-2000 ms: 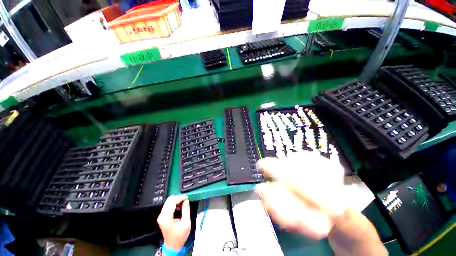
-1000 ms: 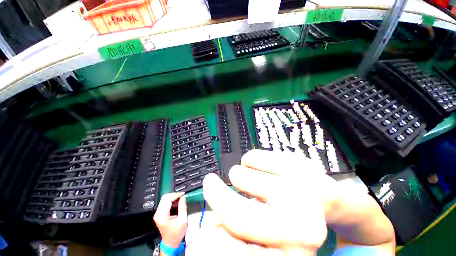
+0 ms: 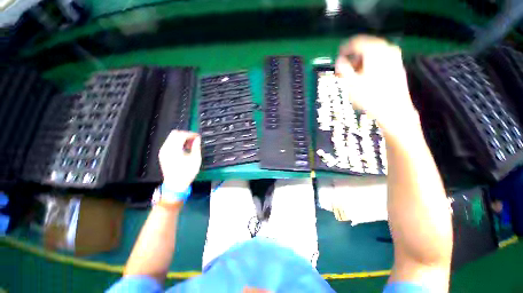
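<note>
My left hand (image 3: 180, 159), with a blue band at the wrist, is at the front left edge of the narrow housing tray (image 3: 228, 123). Its thumb and fingers are closed on a small black housing (image 3: 188, 146), mostly hidden by the fingers. My right hand (image 3: 370, 74) is blurred, raised over the back of the component tray of white parts (image 3: 323, 163). Its fingers are curled with a dark spot between them; I cannot tell whether it holds a part. A long black tray (image 3: 278, 146) with two columns of small dark parts lies between the two trays.
Stacked black trays stand at the left (image 3: 94, 129) and right (image 3: 479, 106). A pale sheet (image 3: 358, 200) hangs under the white parts. A dark side tray (image 3: 473, 229) is at lower right. A cardboard box (image 3: 98, 225) is below the bench at left. My lap is in front.
The view has tilted down. My right hand has moved from close before the camera to the back of the white-parts tray. My left hand keeps its pinch beside the narrow housing tray.
</note>
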